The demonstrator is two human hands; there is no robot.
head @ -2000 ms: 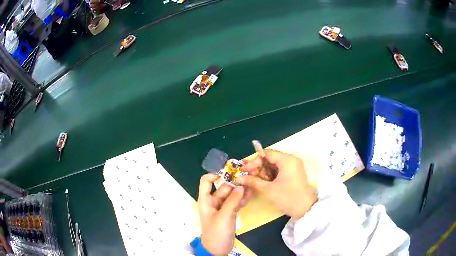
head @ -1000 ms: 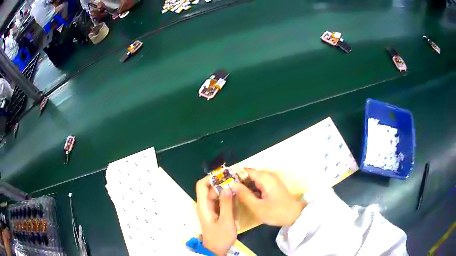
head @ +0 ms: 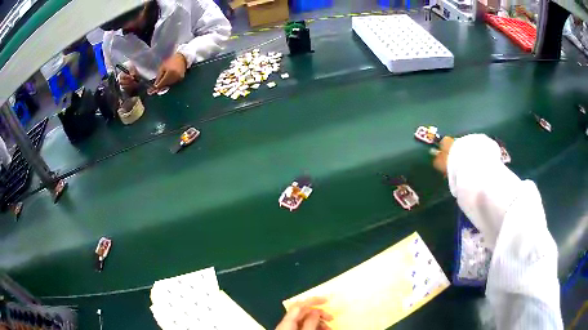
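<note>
My right hand (head: 442, 155) reaches over the green belt, its fingertips at the dark end of a device subassembly (head: 426, 134); whether they grip it is unclear. Another subassembly (head: 405, 195) lies nearer me on the belt, its dark screen part pointing away. My left hand (head: 305, 316) is at the bottom edge, partly cut off, fingers loosely bent over the yellow adhesive sheet (head: 361, 290), with nothing visible in it. The blue parts bin (head: 461, 258) with white bits is partly hidden under my right sleeve.
More subassemblies lie spaced along the belt, one (head: 295, 194) near its middle. Stacked liner sheets (head: 187, 296) lie front left, a blister tray (head: 39, 317) at the left corner. Across the belt are a person in white (head: 193, 32), a pile of white parts (head: 248, 72) and a white tray (head: 403, 45).
My hands have separated and no longer hold a device between them. My right hand has moved far out over the belt. A subassembly now lies on the belt's near side. The view has tilted up.
</note>
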